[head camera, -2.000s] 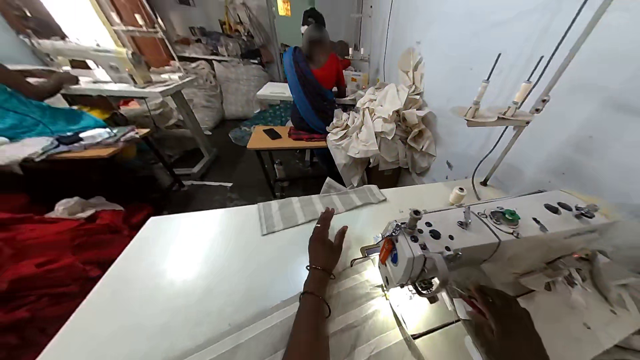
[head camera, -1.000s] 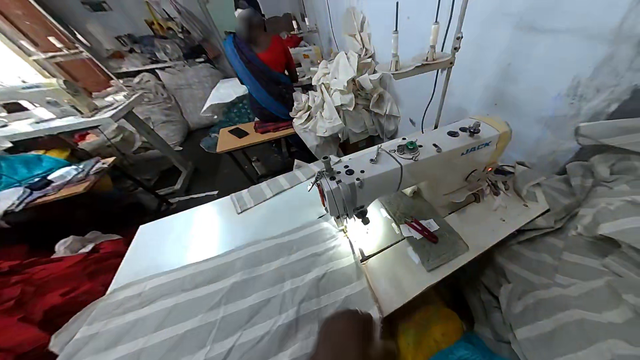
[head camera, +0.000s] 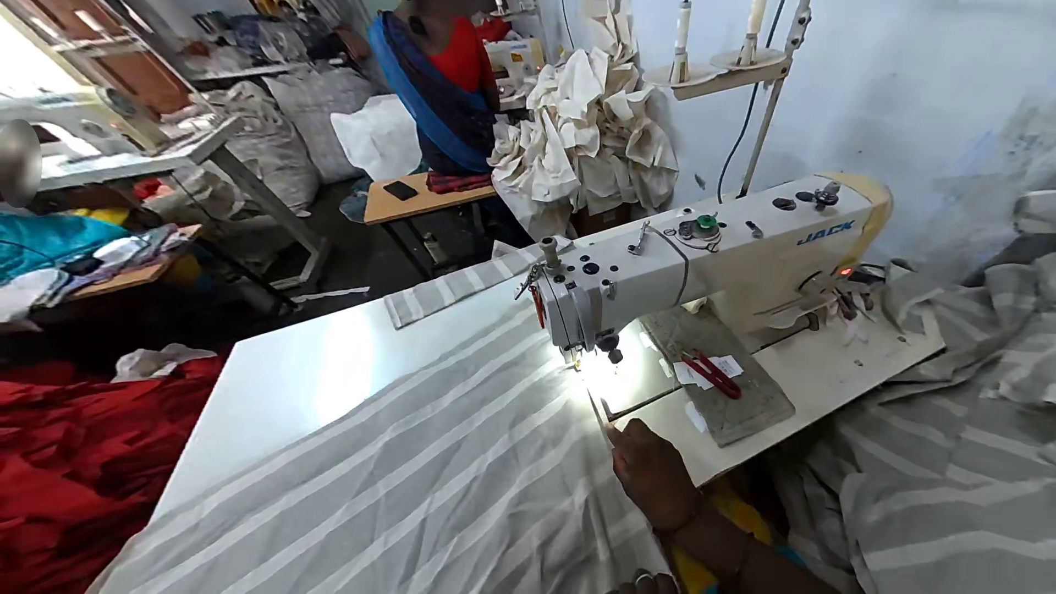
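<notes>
A grey fabric with white stripes (head camera: 429, 462) lies over the white sewing table, its right edge running up to the lit needle area of the JACK sewing machine (head camera: 701, 247). Just below the needle, my right hand (head camera: 656, 474) holds that edge with its fingers curled. Only a few fingers of my left hand (head camera: 648, 584), one with a ring, show at the bottom border beside the same edge; their grip is hidden. Red-handled snips (head camera: 711, 375) rest with white paper pieces on a grey pad (head camera: 747, 404) right of the needle. A folded striped strip (head camera: 462, 289) lies at the table's back edge.
More striped fabric (head camera: 949, 503) is heaped at the right, red cloth (head camera: 82, 454) at the left. A thread stand (head camera: 726, 74) rises behind the machine. Beyond are a person (head camera: 450, 91), cream cloth (head camera: 586, 140) and a small wooden table (head camera: 379, 206) with a phone (head camera: 401, 190).
My right hand has come from beside the machine to the fabric edge; my left hand has left the tabletop near the folded strip. The striped fabric now covers more table. The view has shifted.
</notes>
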